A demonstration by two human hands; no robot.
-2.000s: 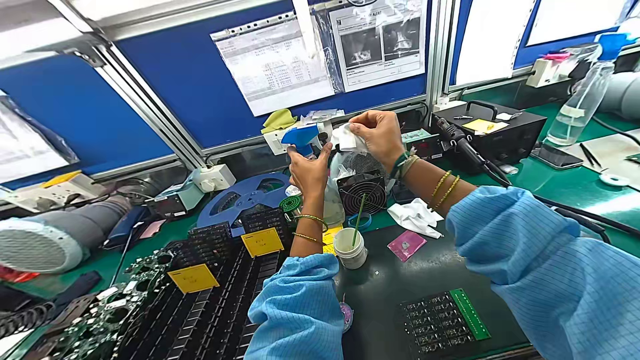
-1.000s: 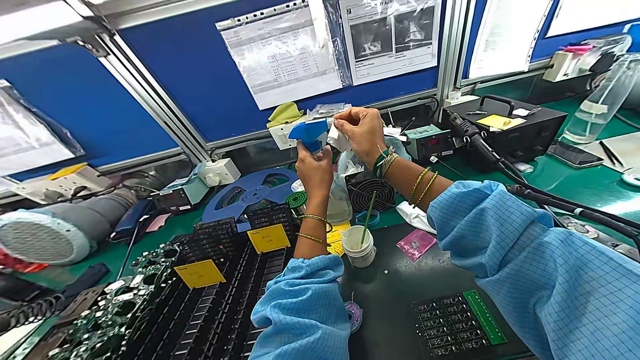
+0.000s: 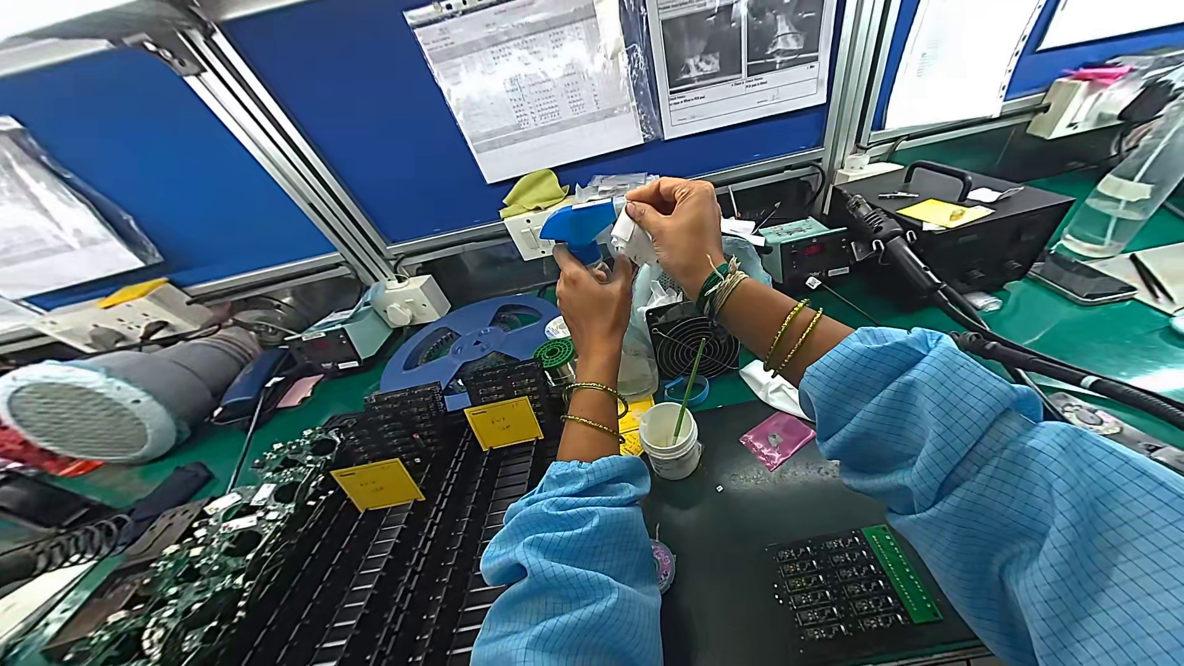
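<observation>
My left hand (image 3: 595, 291) is closed around the neck of a spray bottle, just under its blue trigger head (image 3: 578, 225). My right hand (image 3: 677, 227) pinches a white wipe (image 3: 633, 239) against the front of that head. Below my wrists stands a white plastic cup (image 3: 671, 446) with a green stick in it. A pink antistatic bag (image 3: 777, 438) lies to its right on the black mat. Nearer to me on the mat is a panel of small circuit boards (image 3: 846, 585) with a green edge strip. The bottle's body is partly hidden behind my left hand.
Black slotted racks (image 3: 407, 555) with yellow cards and upright boards fill the left front, beside green circuit boards (image 3: 199, 555). Behind are a blue reel (image 3: 467, 344), a small fan (image 3: 694, 342) and a fume extractor nozzle (image 3: 102, 412). Right are a black station (image 3: 953, 231), cables and a phone (image 3: 1082, 277).
The right hand has stayed at the spray head, with the white wipe bunched closer around its front than two seconds ago. The left hand keeps its hold on the bottle.
</observation>
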